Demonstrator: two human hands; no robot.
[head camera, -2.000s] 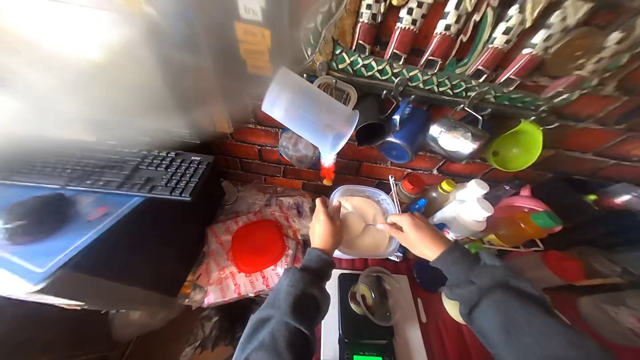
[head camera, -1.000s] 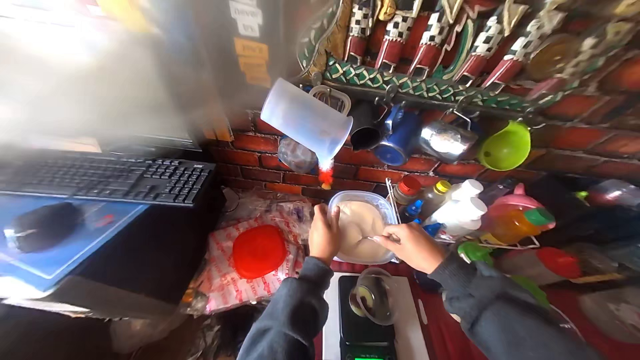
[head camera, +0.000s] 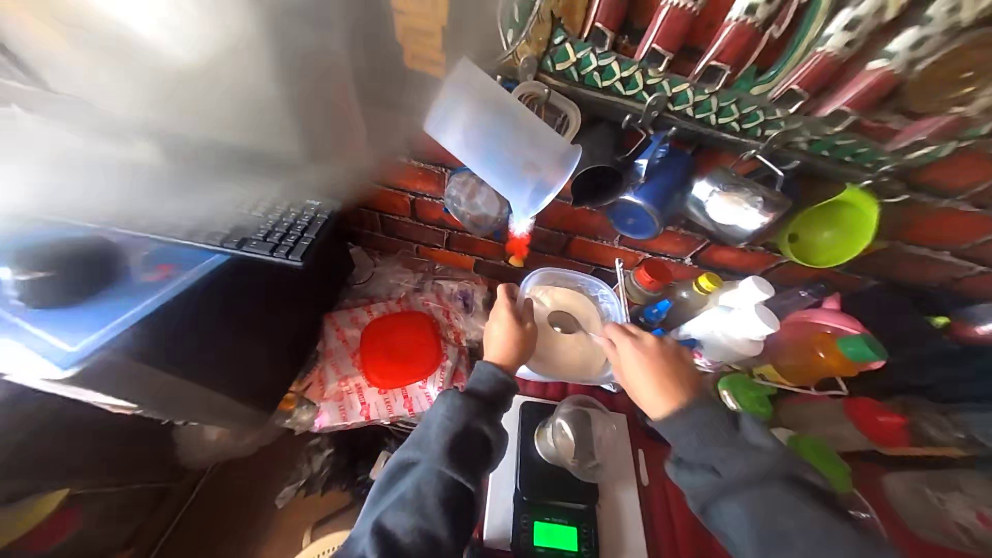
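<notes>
A clear plastic container (head camera: 607, 290) holds pale beige powder (head camera: 570, 358). My left hand (head camera: 509, 329) grips its left rim. In my right hand (head camera: 647, 364) is the handle of a metal spoon (head camera: 563, 322), whose bowl lies over the powder, near the middle of the container. Below my hands, a clear cup (head camera: 585, 438) lies tilted on a black digital scale (head camera: 546, 480) with a lit green display. The scale rests on a white board (head camera: 624, 504). Left of my left hand, a red plastic lid (head camera: 401, 349) lies on a printed plastic bag (head camera: 341, 387).
A translucent pitcher (head camera: 500, 136), a blue mug (head camera: 649, 190), a metal cup (head camera: 736, 203) and a green funnel (head camera: 833, 225) hang along the brick wall. Several bottles (head camera: 740, 318) crowd the right side. A keyboard (head camera: 271, 232) and a mouse (head camera: 66, 270) are at the left.
The spoon's bowl, not clearly seen in the earlier frames, now shows above the powder. My left hand stays at the container's rim.
</notes>
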